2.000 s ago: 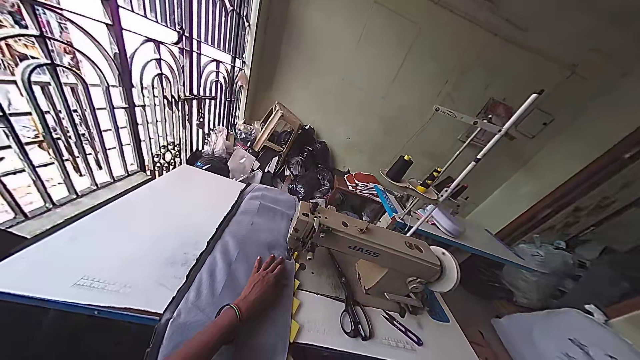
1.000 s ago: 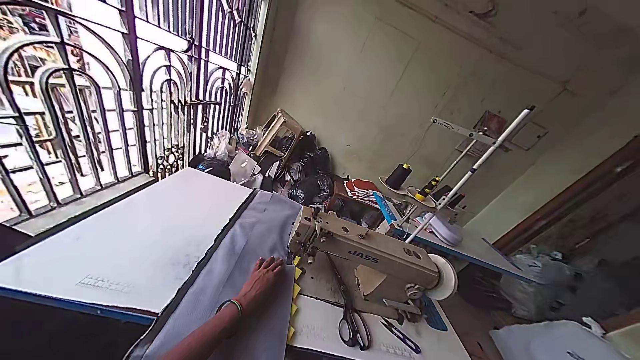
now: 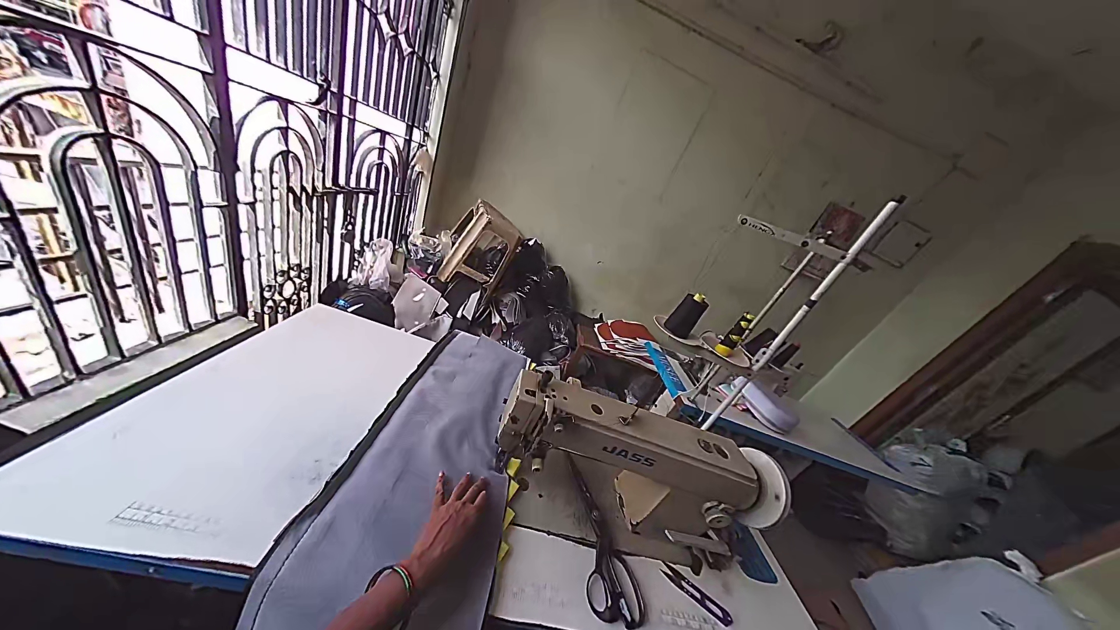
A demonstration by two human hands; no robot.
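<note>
A long grey cloth [image 3: 385, 490] with a dark left edge runs beside the needle area of a beige JASS sewing machine [image 3: 647, 446]. My left hand [image 3: 455, 516] lies palm down on it, fingers slightly apart, just left of and nearer than the needle area. Small yellow pointed pieces [image 3: 508, 516] stick out along the cloth's right edge. Black-handled scissors [image 3: 615, 588] lie on the machine's table, blades toward the machine, and thread snips [image 3: 697, 595] lie to their right. The needle tip is hard to make out. My right hand is out of view.
The white table [image 3: 219, 437] extends left toward a barred window [image 3: 201, 175]. Behind stand black plastic bags [image 3: 534, 324] and a wooden stool [image 3: 481, 241]. Thread cones [image 3: 685, 315] sit on the stand at the machine's back right. Filled plastic bags [image 3: 927, 499] lie at the right.
The grey cloth has moved forward past the needle area; the yellow pieces reach less far toward me than one second ago. My left hand remains flat on the cloth.
</note>
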